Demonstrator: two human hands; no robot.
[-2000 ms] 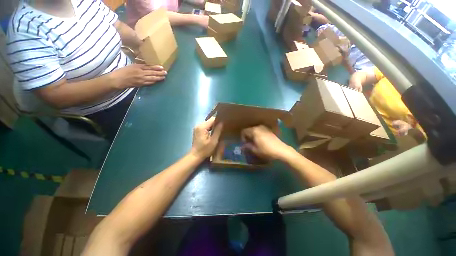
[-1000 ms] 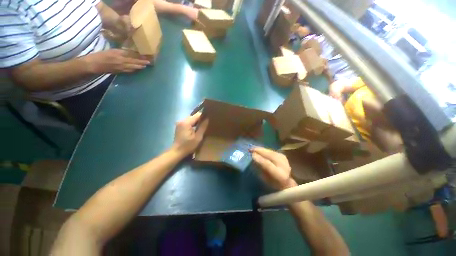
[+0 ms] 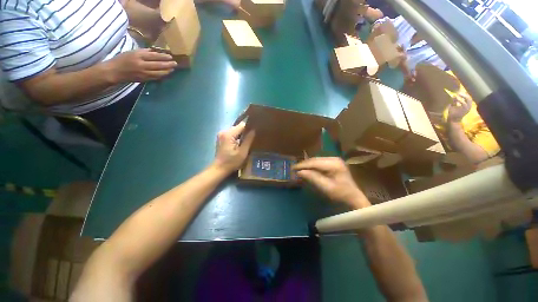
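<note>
An open brown mailer box (image 3: 282,131) sits on the green bench in front of me, its lid standing up at the back. A dark blue-grey card (image 3: 272,167) with white print lies flat inside the tray. My left hand (image 3: 233,147) grips the box's left side, thumb inside near the lid. My right hand (image 3: 328,176) is at the tray's right end, fingertips pinched together at the card's right edge. Whether the fingertips grip the card or the box edge is hard to tell.
Stacked brown boxes (image 3: 386,118) stand right of my box. A cream pipe (image 3: 413,203) crosses at the lower right. A closed box (image 3: 242,39) lies farther up the bench. A person in a striped shirt (image 3: 71,47) sits at the left. A large carton (image 3: 56,236) is at the lower left.
The card was tilted in my right hand over the box's front edge; now it lies flat inside the tray. The view has shifted slightly. The person on the right has raised a hand.
</note>
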